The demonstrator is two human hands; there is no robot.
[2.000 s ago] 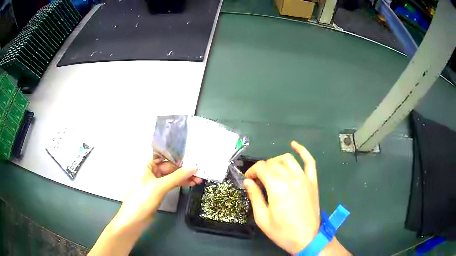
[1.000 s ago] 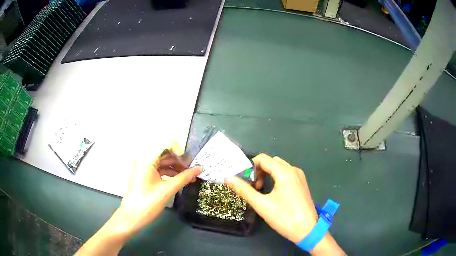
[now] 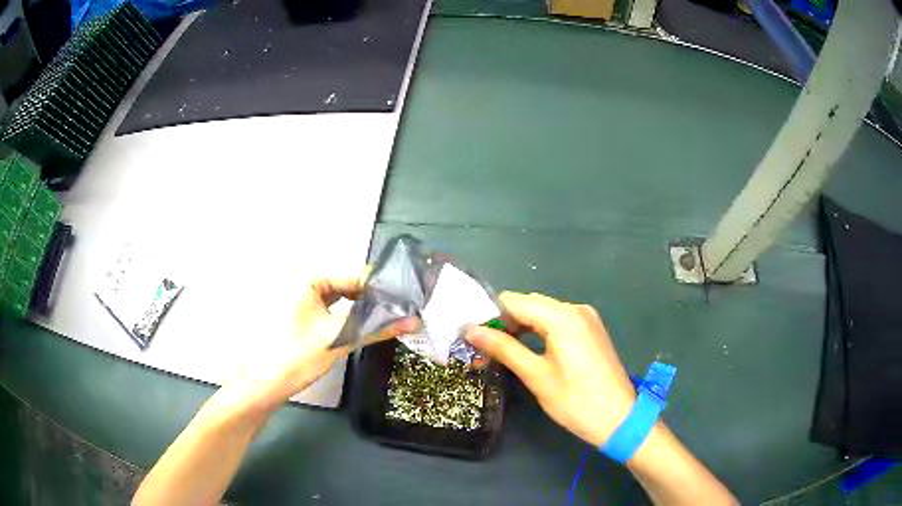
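A shiny grey component bag (image 3: pixel 398 282) with a white label is held over a black parts tray (image 3: pixel 415 438). My left hand (image 3: pixel 331 331) grips the bag's left side. My right hand (image 3: pixel 554 361) pinches its right edge, by a small green mark. The tray holds many tiny gold and silver components (image 3: pixel 435 393); its far side is hidden under the bag and hands. A blue wrist strap (image 3: pixel 640 413) is on my right wrist. A second bag with a white label (image 3: pixel 144 301) lies on the light board at the left.
A light board (image 3: pixel 267 198) bears a black mat (image 3: pixel 267 64). Racked circuit boards (image 3: pixel 74 89) and green panels (image 3: pixel 22 222) stand far left. A cream post (image 3: pixel 791 168) rises at right, beside dark mats (image 3: pixel 862 336). A carton (image 3: pixel 582 8) shows at the top.
The bag, spread flat with its label showing earlier, is now bent and crumpled between my hands, its grey side more visible. My left hand has shifted slightly over the tray's left edge.
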